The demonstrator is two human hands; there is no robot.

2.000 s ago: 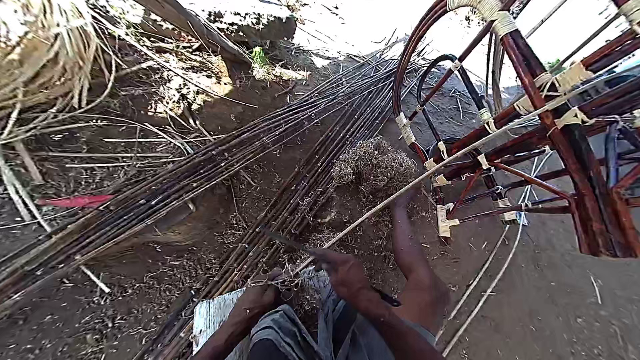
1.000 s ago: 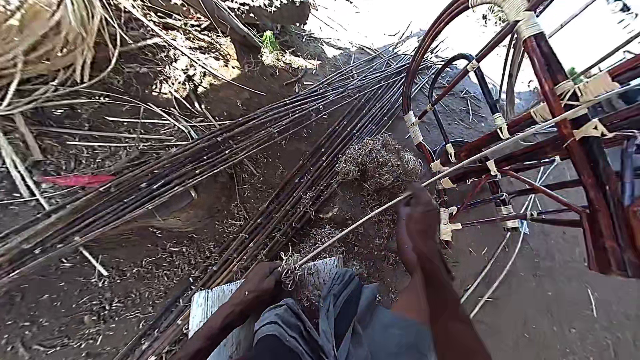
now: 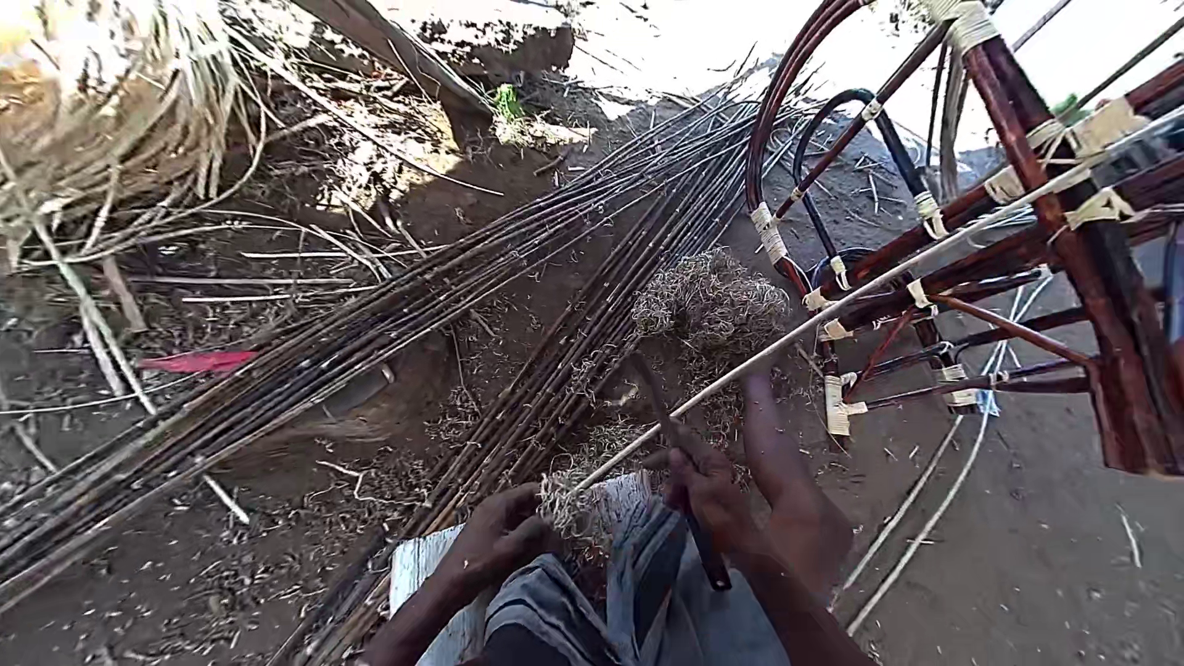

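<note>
A long pale cane slants from my lap toward the upper right. My left hand is closed at its lower end, beside a tangle of thin curled shavings. In my right hand is a knife, gripped with its dark handle pointing down toward my lap and its narrow blade pointing up and left, crossing the cane. A white-painted board lies under my left forearm. A bigger heap of shavings rests on the ground near my bare foot.
Bundles of long dark canes spread across the ground ahead. At the right stands a lashed dark-brown cane furniture frame, close to the pale cane. Loose pale strips hang at the upper left. A red scrap lies at the left.
My right hand was farther up the cane a second ago and is now lower, near my left hand. The knife shows again across the cane, as it did two seconds ago.
</note>
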